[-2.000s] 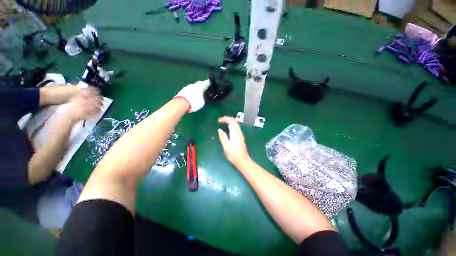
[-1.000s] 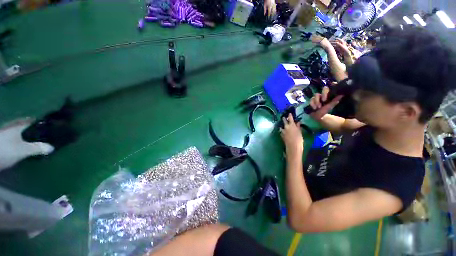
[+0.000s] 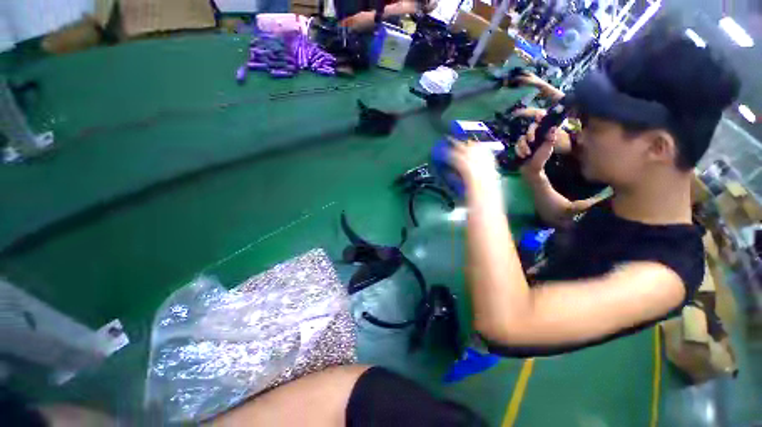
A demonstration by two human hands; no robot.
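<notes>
A crinkled clear plastic bag (image 3: 196, 350) of tiny silver-grey pieces (image 3: 322, 292) lies on the green bench in front of me. Black clip bases with curved arms (image 3: 372, 258) lie just right of it, with another black part (image 3: 436, 313) beside them. A black base (image 3: 376, 119) stands farther off on the bench. My right forearm crosses the bottom edge below the bag, but its hand is out of the picture. Only a blurred strip of my other arm and dark sleeve shows at the lower left; my left hand is not in view.
A coworker in black (image 3: 610, 229) sits close at the right, one blurred arm raised over a blue machine (image 3: 449, 167). A metal post (image 3: 50, 329) stands at the lower left. Purple parts (image 3: 288, 57) and cardboard boxes (image 3: 163, 17) are at the far side.
My gloved left hand and the black base it held have left the picture. The view has swung right to the coworker, whose near arm has risen. The bag lies in nearly the same place.
</notes>
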